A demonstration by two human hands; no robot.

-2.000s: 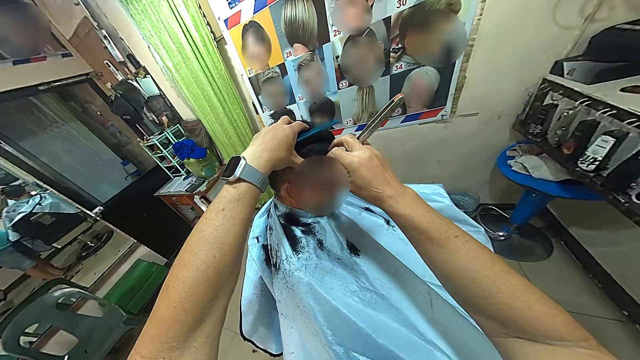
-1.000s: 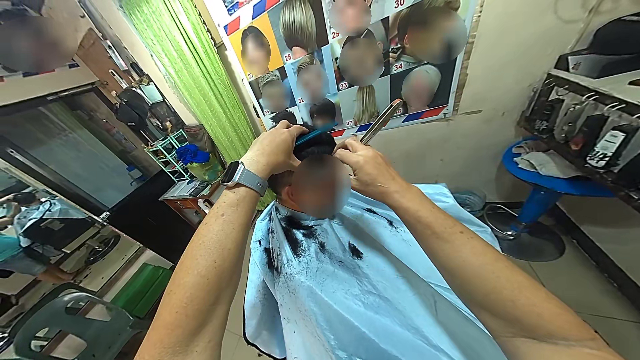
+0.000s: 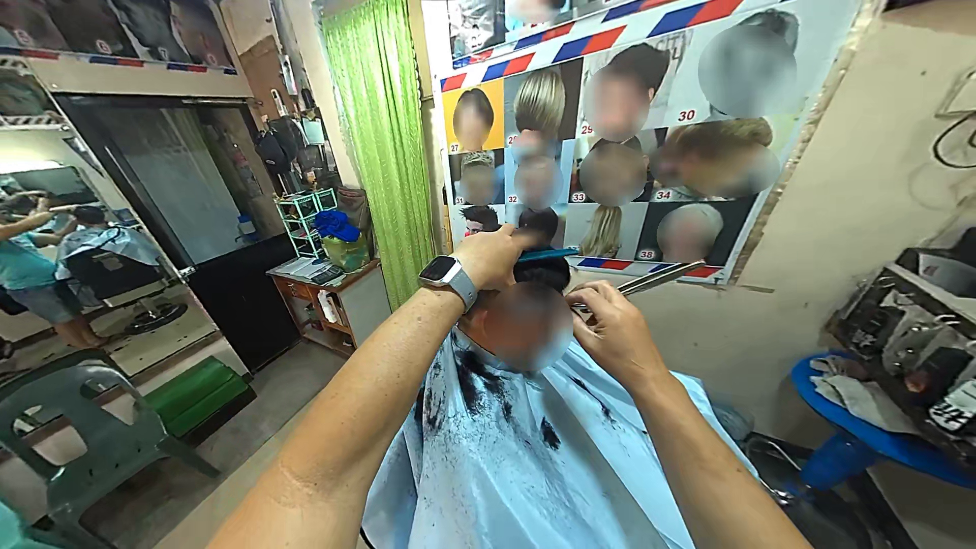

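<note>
A person sits facing to the right under a light blue barber's cape (image 3: pixel 503 473) strewn with dark hair clippings (image 3: pixel 476 381). My left hand (image 3: pixel 488 255), with a smartwatch (image 3: pixel 444 272) at its wrist, holds a blue comb (image 3: pixel 547 254) against the top of the person's dark hair (image 3: pixel 543 274). On the other side of the head my right hand (image 3: pixel 610 324) grips a pair of metal haircutting scissors (image 3: pixel 659 276). Their blades point up and to the right, away from the hair. The fingers partly cover the scissors' handles.
At the right, a blue plastic stool (image 3: pixel 839 450) bears a cloth, beside a rack of clippers (image 3: pixel 907 343). A green plastic chair (image 3: pixel 72 435) stands at lower left. Behind are a small wooden cabinet (image 3: pixel 366 305), a green curtain (image 3: pixel 381 152) and a hairstyle poster (image 3: pixel 572 171) on the wall.
The scissors have tilted from steeply upright to a flatter angle, and my right hand has turned with them. My left hand stays at the top of the head with the comb.
</note>
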